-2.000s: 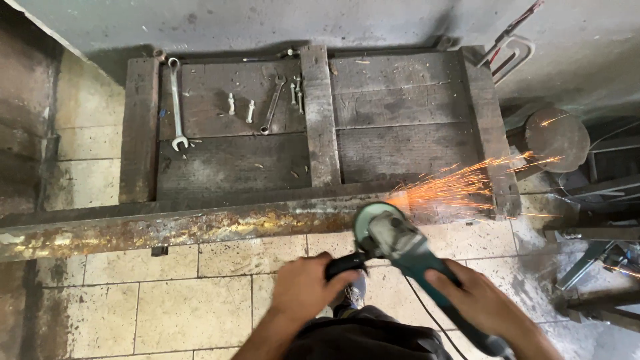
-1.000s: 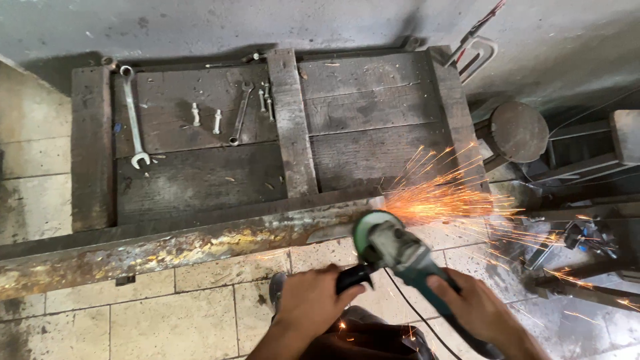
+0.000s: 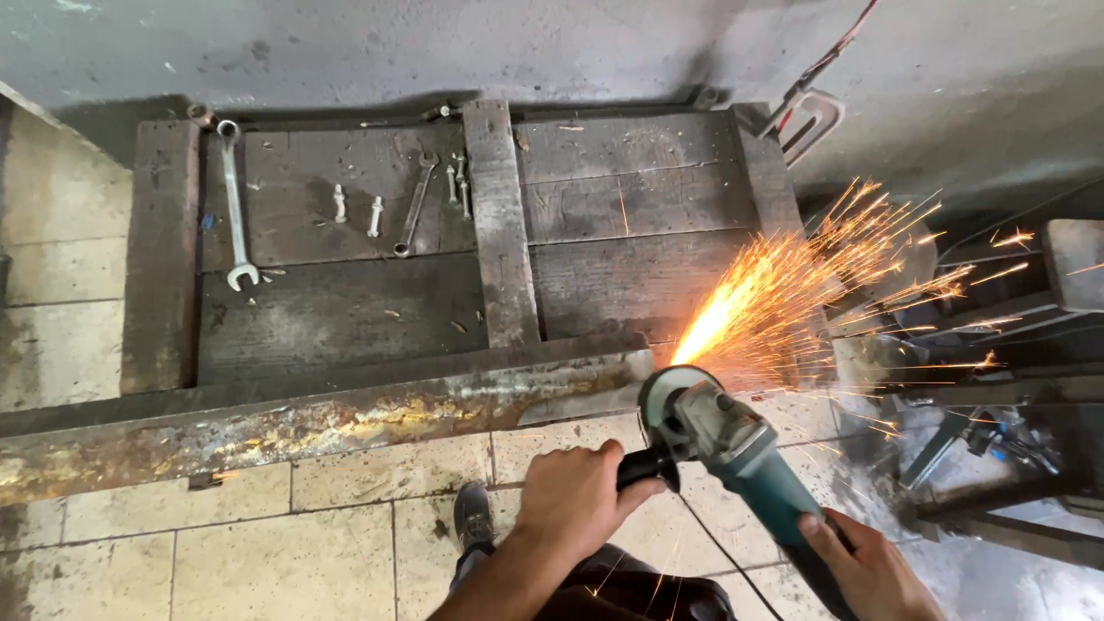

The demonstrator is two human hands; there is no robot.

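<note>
An angle grinder (image 3: 763,470) with a teal body is held in both my hands. My left hand (image 3: 573,492) is closed around its black side handle, and my right hand (image 3: 867,561) grips the rear of the body. The grinder's disc (image 3: 668,392) meets the right end of a rusty metal beam (image 3: 345,418) with flaking yellowish patches. Bright orange sparks (image 3: 750,302) fly from the disc up and to the right. The beam lies along the near side of a dark wooden bench top (image 3: 345,319).
Two combination wrenches, a large one (image 3: 233,203) and a smaller one (image 3: 417,205), lie on the boards near several bolts (image 3: 375,216). A clamp (image 3: 811,125) stands at the back right. Metal frames (image 3: 1018,517) are at the right. The grinder's cord (image 3: 729,561) hangs near my legs.
The spray of sparks is larger and brighter and rises more steeply than two seconds ago. Both hands stay on the grinder. The view has shifted somewhat.
</note>
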